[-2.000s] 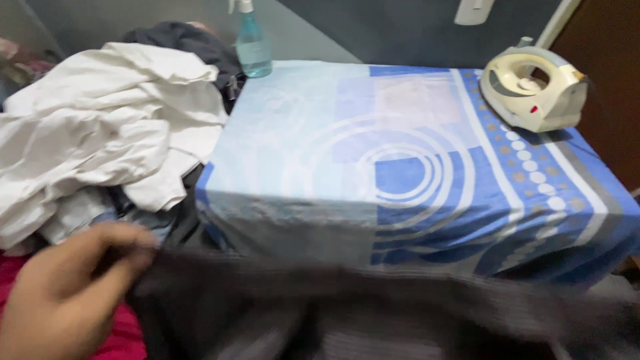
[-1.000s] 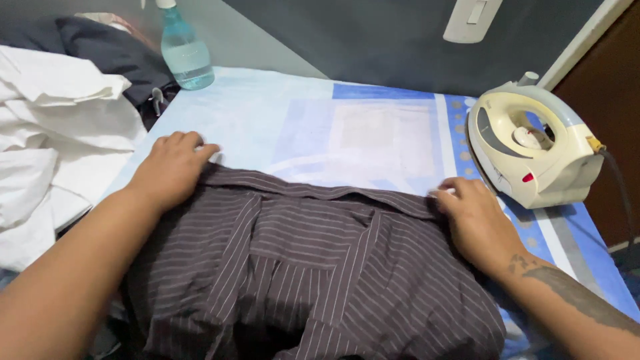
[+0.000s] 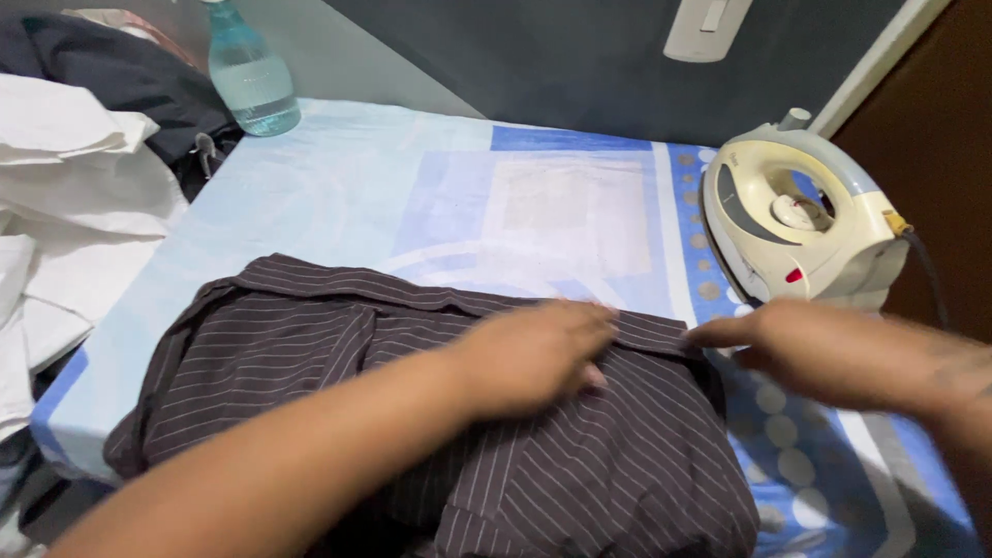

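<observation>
A dark pinstriped garment (image 3: pixel 256 372) lies over the near part of a surface covered with blue patterned cloth (image 3: pixel 349 178), its folded band running across the far side. My left hand (image 3: pixel 535 353), blurred, reaches across and rests on or just over the band, right of its middle. At the band's right end is my right hand (image 3: pixel 798 349), thumb or finger at the edge; whether it pinches the fabric cannot be told. The steam iron (image 3: pixel 806 217) stands just beyond my right hand.
A teal spray bottle (image 3: pixel 252 77) stands at the back left corner. White cloth (image 3: pixel 85 178) and dark clothes (image 3: pixel 101 70) are heaped at the left. Behind are a grey wall with a switch plate (image 3: pixel 707 31) and, at the right, the iron's cord (image 3: pixel 930 279).
The garment, blurred and in front of the surface two seconds ago, now lies on it. My left hand has moved right from the band's left end to near its right part.
</observation>
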